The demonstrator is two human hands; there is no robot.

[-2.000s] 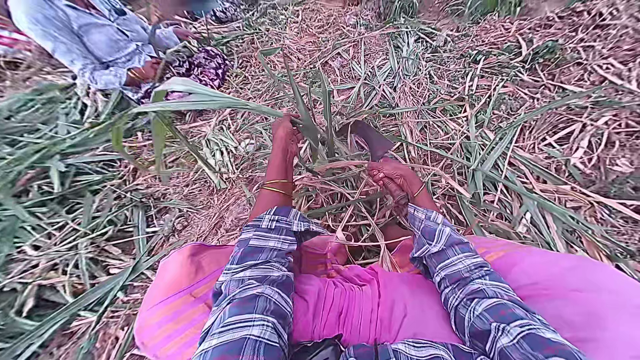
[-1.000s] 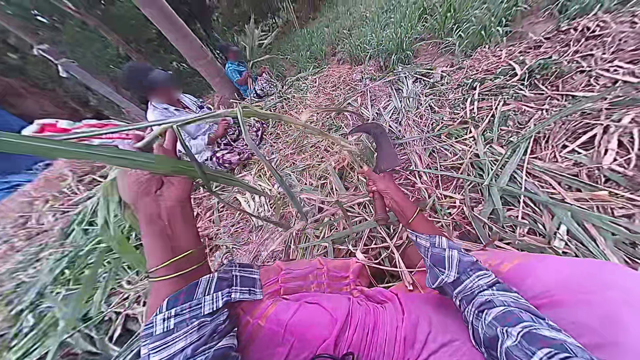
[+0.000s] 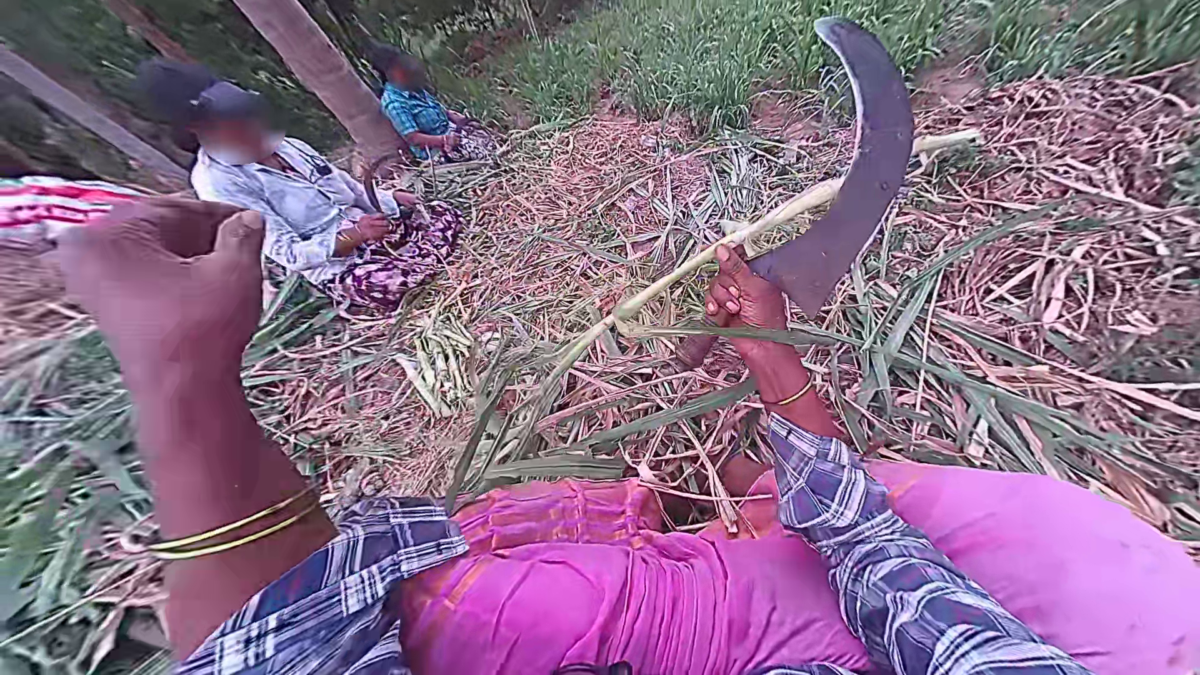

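My left hand is raised at the left, its fingers loosely curled, with a gap beside the thumb and nothing seen in it; it is partly blurred. Right of centre, my right hand grips the short handle of a sickle. The broad, dark curved blade points up and away. A pale green stalk with long leaves runs diagonally past my right thumb and behind the blade. Whether my right fingers also hold the stalk, I cannot tell.
Short cut stalks lie in a small pile left of centre. One person sits at the upper left holding a curved tool, another farther back by a tree trunk. Dry and green leaves cover the ground around my pink-clothed lap.
My left hand has risen and let go of the long leafy stalk it held. The sickle in my right hand has swung up, blade away from me. The view has tilted up.
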